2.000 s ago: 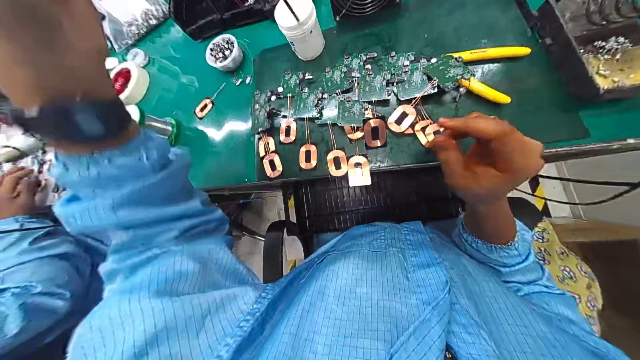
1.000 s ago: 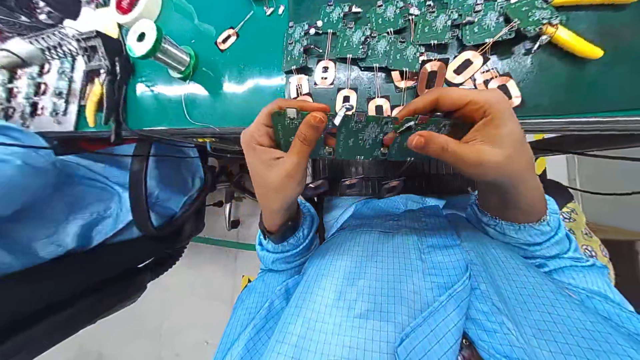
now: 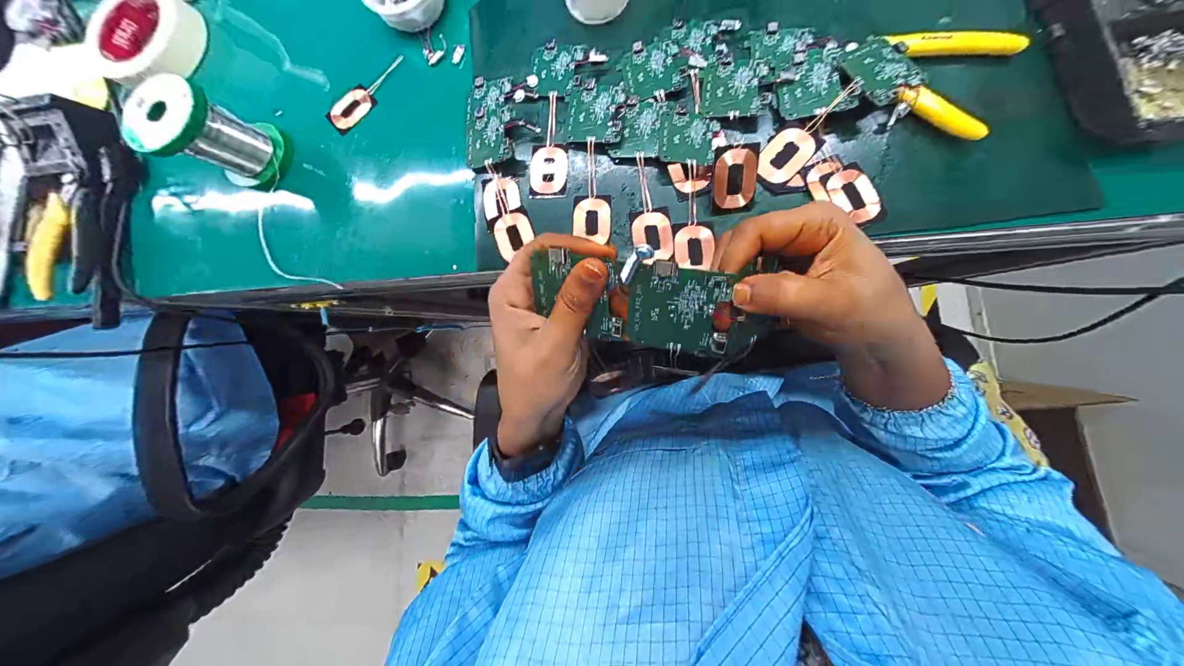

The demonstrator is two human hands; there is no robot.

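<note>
Between my two hands, just off the table's front edge, I hold a green circuit board panel [image 3: 680,310]. My left hand [image 3: 546,324] pinches its left end, thumb on top. My right hand [image 3: 814,287] grips the right end between thumb and fingers. A small shiny part [image 3: 636,264] stands at the panel's upper edge. Some dark coil shapes hang below the panel, partly hidden. Beyond it, several green circuit boards [image 3: 735,83] lie overlapping on the dark mat, with wired copper coils [image 3: 592,219] along their near side.
Yellow-handled pliers [image 3: 943,113] lie right of the boards. At the left are a solder wire spool [image 3: 217,134], a white reel [image 3: 148,37], a tool holder [image 3: 55,148] and a lone copper coil [image 3: 351,108]. A black tray [image 3: 1110,74] stands at the far right.
Two seconds ago my left arm reached to the far left and my right hand was by the coils with no panel visible. Both hands now hold the panel near my body.
</note>
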